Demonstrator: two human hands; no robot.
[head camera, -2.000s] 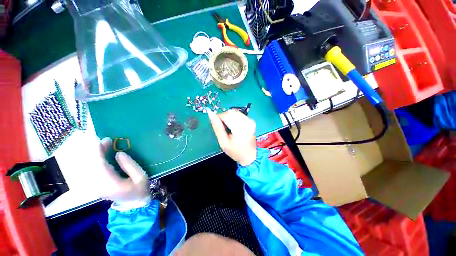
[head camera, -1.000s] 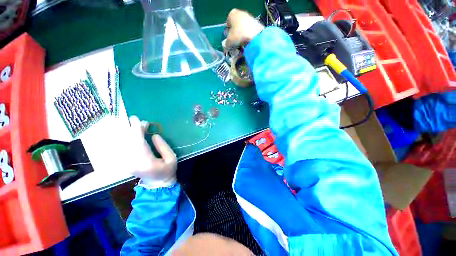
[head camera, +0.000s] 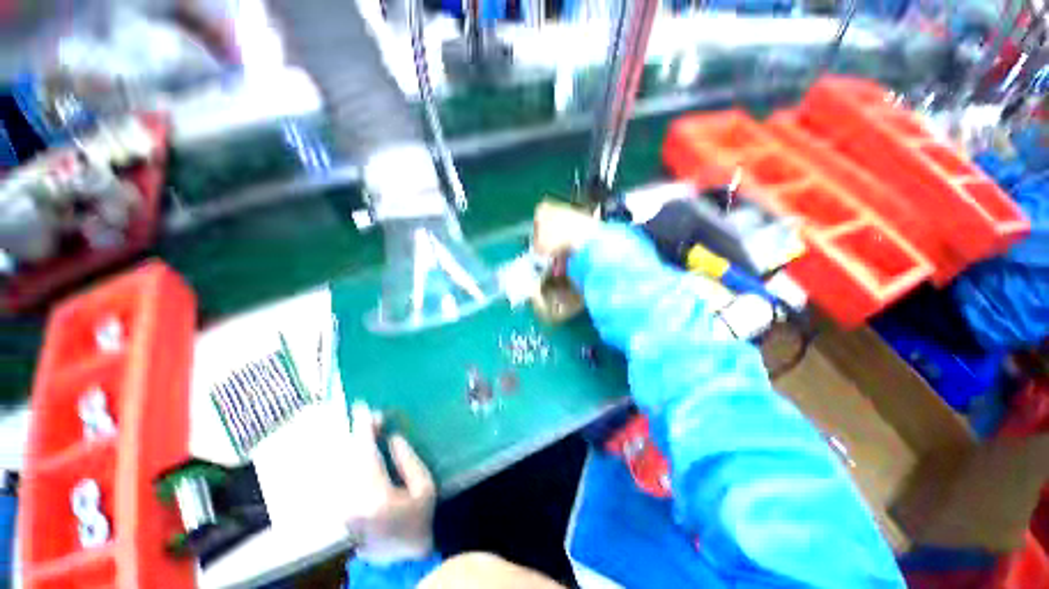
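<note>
My left hand (head camera: 391, 489) rests low at the left of the green mat (head camera: 403, 368), blurred, its thumb and fingers apart and nothing seen in it. My right hand (head camera: 561, 230) is at the back of the mat, just behind the tan tape roll (head camera: 560, 301). The sleeve and blur hide its fingers, so I cannot tell if it holds anything. A pile of small components (head camera: 526, 346) lies in front of the tape roll. Dark round parts (head camera: 480, 389) lie nearer me.
The clear fume hood (head camera: 431, 276) stands behind the mat. A green circuit board panel (head camera: 255, 397) lies on white paper at left, with the solder spool (head camera: 193, 504) near it. Red bins (head camera: 109, 426) stand at left and right. The soldering iron (head camera: 725, 272) and an open cardboard box (head camera: 863, 426) are at right.
The view has tilted up and shows more of the area behind the bench. My right hand went from beside the component pile to behind the tape roll. My left hand stays at the left.
</note>
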